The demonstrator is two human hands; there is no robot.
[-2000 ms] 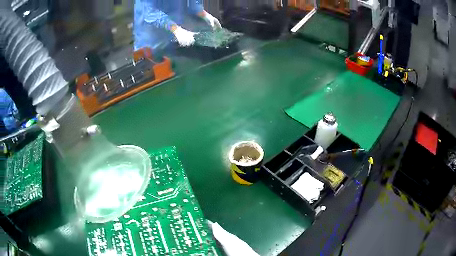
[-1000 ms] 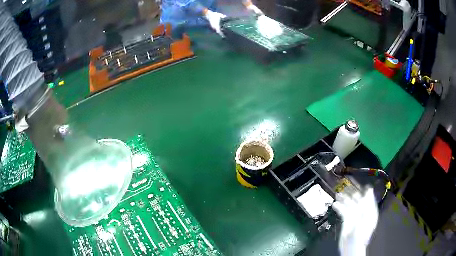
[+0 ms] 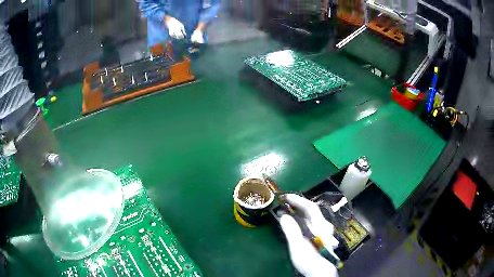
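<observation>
My right hand point(image 3: 310, 233), in a white glove, holds the soldering iron point(image 3: 295, 208), a slim brown and dark pen. Its front end is at the right rim of the tip cleaner pot point(image 3: 239, 210), which is yellow and black with grainy contents; whether it touches is unclear. A green printed circuit board point(image 3: 142, 232) with white marks lies at the lower left, cut off by the bottom edge. The clear fume extraction hood point(image 3: 84, 213) hangs over its left part. My left hand is not in view.
The black tool tray point(image 3: 338, 221), partly behind my hand, stands beside a white bottle point(image 3: 355, 180). A green mat point(image 3: 392, 149) lies beyond. Another board point(image 3: 298, 76) lies across the bench near an orange fixture point(image 3: 92, 97). A person's gloved hands point(image 3: 176, 28) show opposite. A ribbed hose point(image 3: 15, 81) hangs left.
My right hand has moved left from the tray to the pot, now with the iron. The person opposite has let go of the far board, which now lies on the bench.
</observation>
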